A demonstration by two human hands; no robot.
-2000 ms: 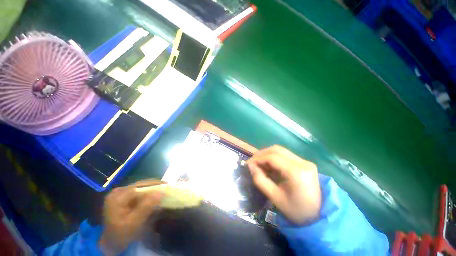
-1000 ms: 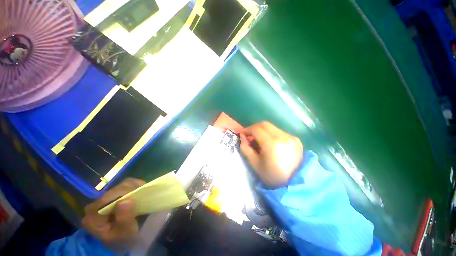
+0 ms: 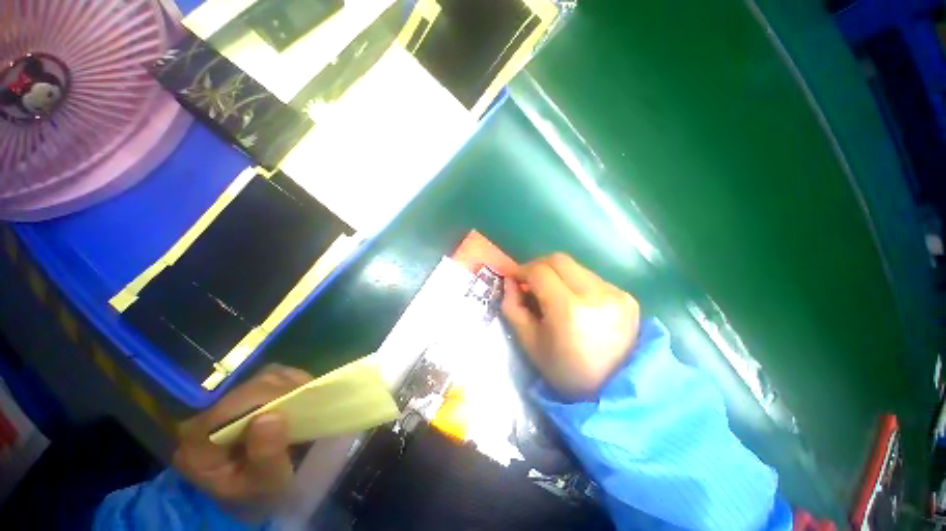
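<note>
An open laptop base (image 3: pixel 472 467) lies tilted in front of me, its middle washed out by glare, with an orange patch (image 3: pixel 449 416) inside. A white sheet (image 3: pixel 420 307) edges its left side and a red edge (image 3: pixel 479 252) shows at its far corner. My left hand (image 3: pixel 244 441) holds a pale yellow release liner (image 3: pixel 322 402) between thumb and fingers, beside the laptop's left edge. My right hand (image 3: pixel 574 319) is at the far corner, its thumb and fingertips together on the laptop by the red edge. Whether a small piece is between them cannot be seen.
A blue bin (image 3: pixel 171 375) at left holds black die-cut adhesive sheets (image 3: pixel 244 272) on yellow liners. A pink desk fan (image 3: pixel 88 114) stands at its far left. The green bench (image 3: pixel 716 176) runs along the right. Another red-edged unit (image 3: pixel 878 472) is at lower right.
Since two seconds ago, my right hand has moved to the laptop's far corner and the liner in my left hand is tilted up. Over the last second both hands have barely moved.
</note>
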